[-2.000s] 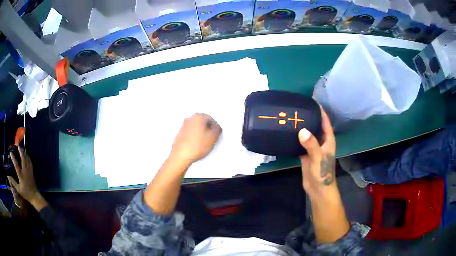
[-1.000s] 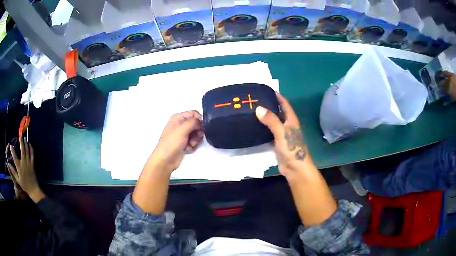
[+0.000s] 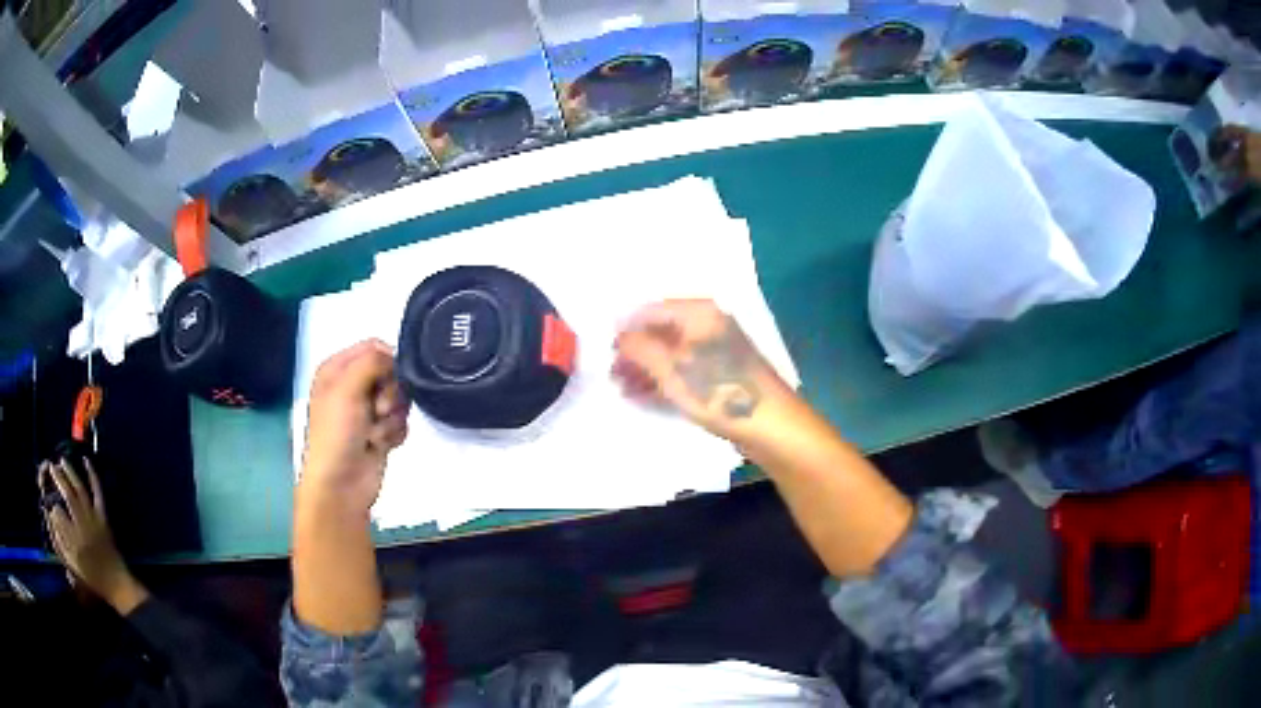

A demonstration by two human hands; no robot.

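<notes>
A black portable speaker (image 3: 463, 346) rests on the stack of white sheets (image 3: 622, 457), its round end with a pale logo facing up and its orange strap on the right side. My left hand (image 3: 357, 415) is at the speaker's left edge, fingers curled; whether it grips the speaker is unclear. My right hand (image 3: 685, 362) is to the right of the speaker, apart from it, slightly blurred, with its fingers bent and nothing seen in it. A bagged white bundle (image 3: 975, 256) stands on the right of the green bench (image 3: 816, 263).
Another speaker (image 3: 221, 339) with an orange strap stands at the left. Open gift boxes (image 3: 484, 118) line the back behind the white rail (image 3: 581, 155). Another person's hand (image 3: 83, 526) is at the far left. A red stool (image 3: 1155, 567) is below right.
The speaker has moved left and turned from its button side to its round logo end, now resting on the sheets. My right hand has let go of it and is apart.
</notes>
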